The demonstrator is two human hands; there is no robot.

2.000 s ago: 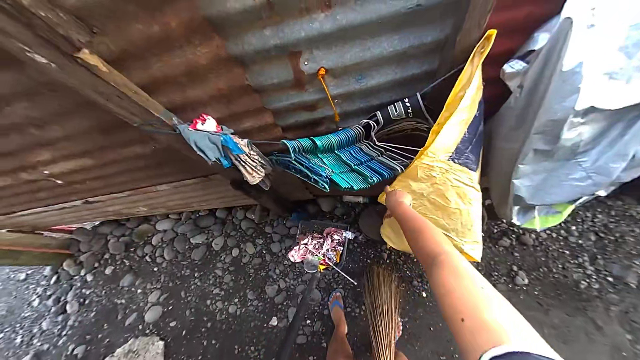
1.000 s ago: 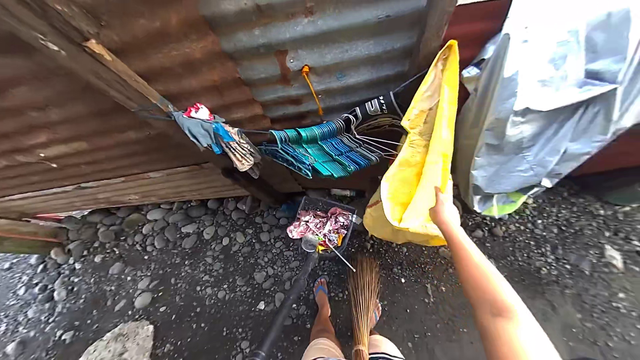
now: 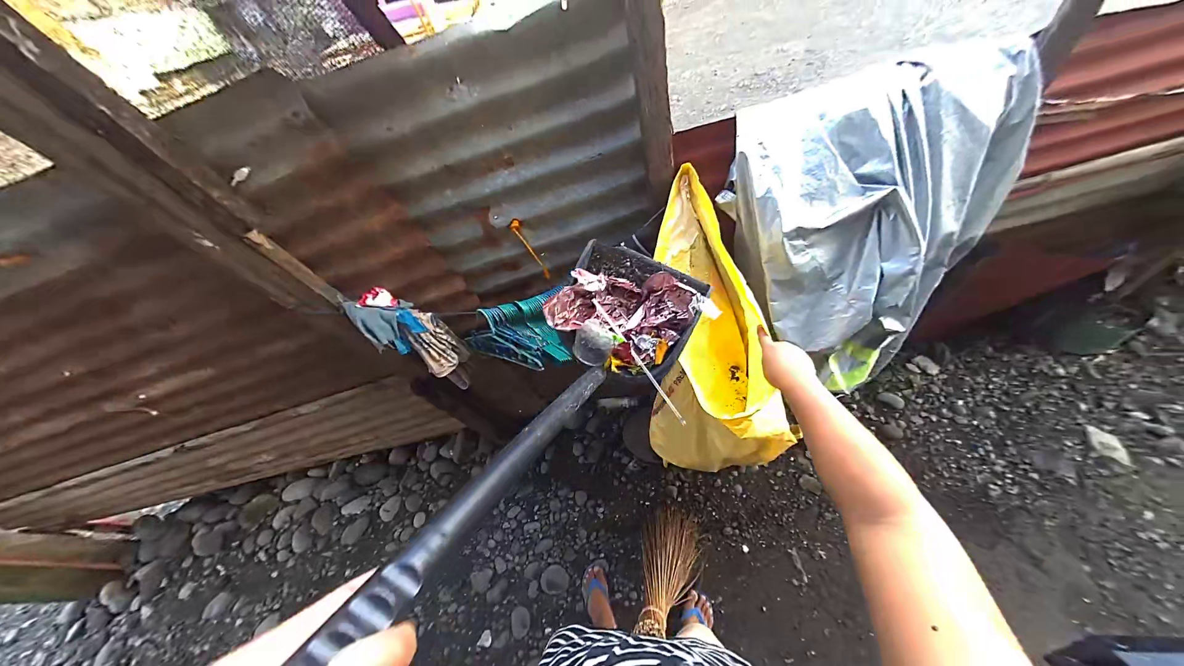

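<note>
My left hand (image 3: pixel 375 643), at the bottom edge, grips the black handle (image 3: pixel 481 490) of a long-handled dustpan (image 3: pixel 638 259). Crumpled reddish wrappers (image 3: pixel 620 310), a clear plastic cup (image 3: pixel 593 343) and a thin white stick (image 3: pixel 652 379) lie in the raised pan, at the left side of a yellow sack (image 3: pixel 721 439). The sack's rim is pinched in my right hand (image 3: pixel 786 363), and its mouth gapes partly. Between my sandalled feet stands a stick broom (image 3: pixel 671 560), its bristles pointing away from me.
Teal hangers (image 3: pixel 518 333) and gloves (image 3: pixel 407 333) hang on a line along the corrugated metal wall (image 3: pixel 444 176). A silver tarpaulin (image 3: pixel 860 213) drapes down at the right. Rounded stones (image 3: pixel 314 499) lie along the wall's foot, with dark gravelly ground around my feet.
The loaded dustpan has risen from the ground to the yellow sack's side. My left hand has come into view on its handle. My right hand still holds the sack. The view has shifted.
</note>
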